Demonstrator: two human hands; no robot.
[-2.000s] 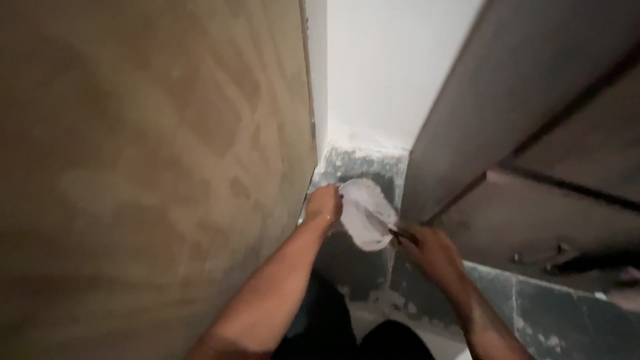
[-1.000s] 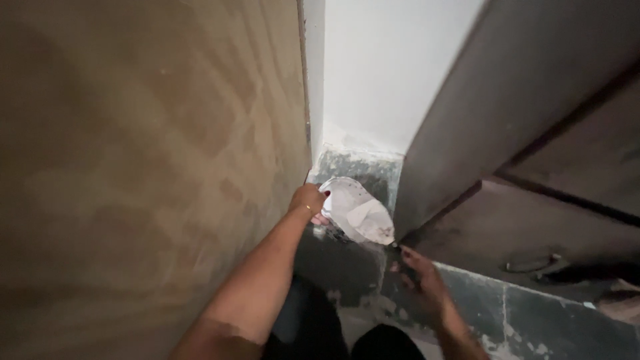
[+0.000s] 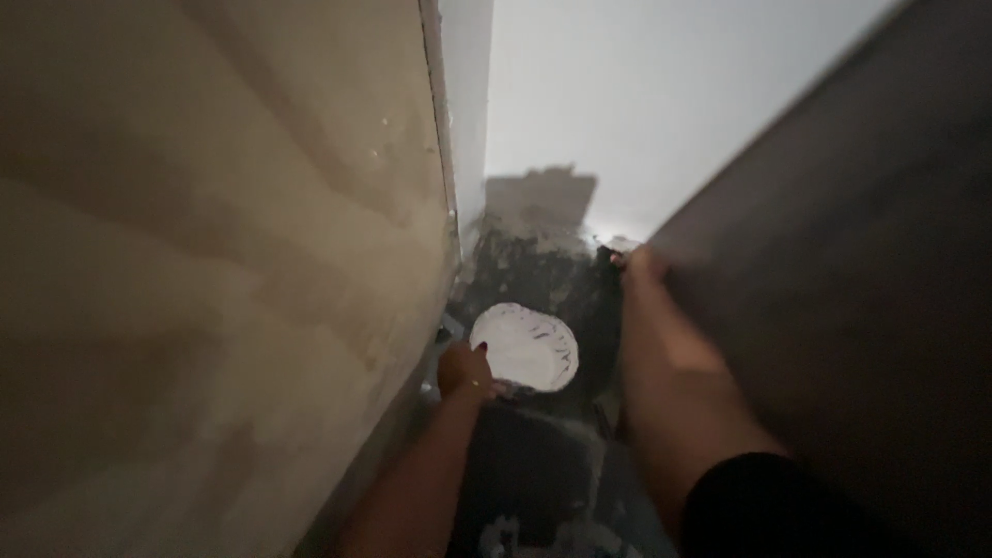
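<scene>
My left hand (image 3: 465, 370) grips the near left rim of a shallow white bowl or container (image 3: 527, 349), thumb over the edge. The bowl's inside bears white material with darker streaks along its right side. My right hand (image 3: 637, 260) reaches to the foot of the white wall, at the far right corner of the floor. Its fingers are around a small dark thing (image 3: 606, 252), perhaps a tool, too blurred to name.
A wooden door or panel (image 3: 256, 232) stands close on the left, a dark cabinet-like panel (image 3: 868, 256) on the right. Between them a white wall (image 3: 635, 101) meets dark floor tiles (image 3: 535, 465) with whitish patches. A shadow falls on the wall.
My right hand has moved from beside the bowl forward to the corner at the wall's foot. My left hand still holds the bowl. The view has moved closer to the wall's foot.
</scene>
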